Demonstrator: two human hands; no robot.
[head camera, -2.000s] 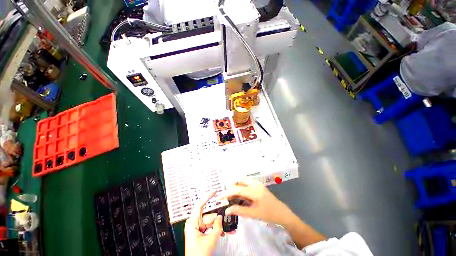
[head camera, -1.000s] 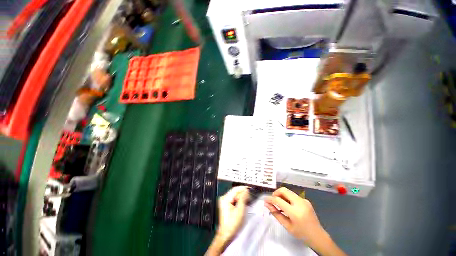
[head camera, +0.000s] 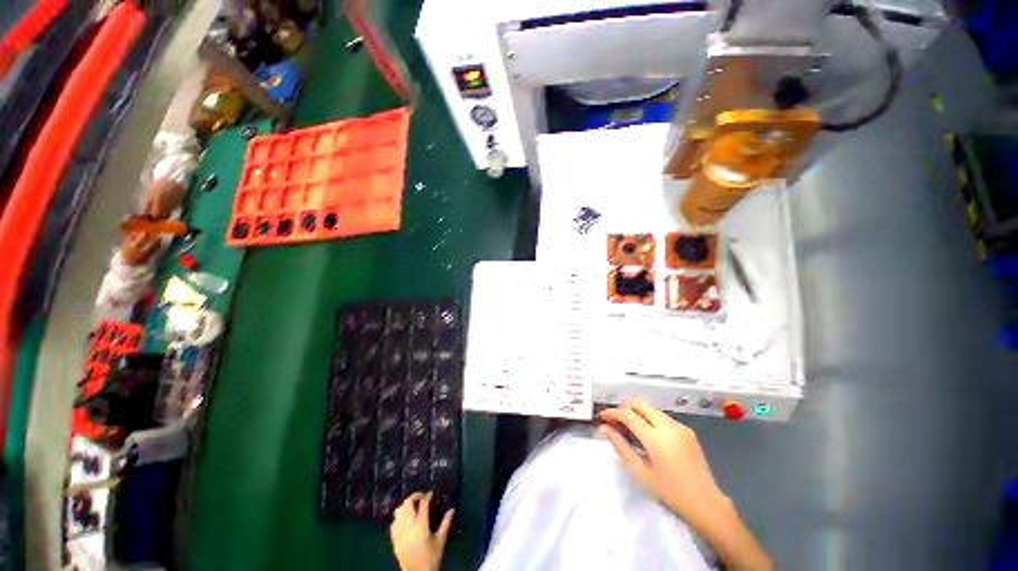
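Observation:
My left hand (head camera: 420, 535) is at the near right corner of the black blister tray (head camera: 393, 407). Its thumb and fingertips are apart over a pocket; whether they touch a part is unclear. My right hand (head camera: 661, 452) is by the machine table's front edge, fingers bent, with something dark and blurred at the fingertips. The white component tray (head camera: 525, 335) lies just beyond it, with rows of reddish marks. Copper-brown fixtures (head camera: 693, 292) sit on the white table; one at the back right holds a round black part (head camera: 692, 248).
The gold machine head (head camera: 737, 167) hangs behind the fixtures. Loose small black parts (head camera: 586, 219) and a thin dark tool (head camera: 739, 271) lie beside them. Red (head camera: 732, 410) and green (head camera: 762, 409) buttons are on the front edge. A red-orange compartment tray (head camera: 322, 178) lies on the green bench. Another person's hand (head camera: 140, 240) is at far left.
My left hand has left my right hand and moved to the blister tray. My right hand stays near the table edge. The machine head no longer covers the back right fixture.

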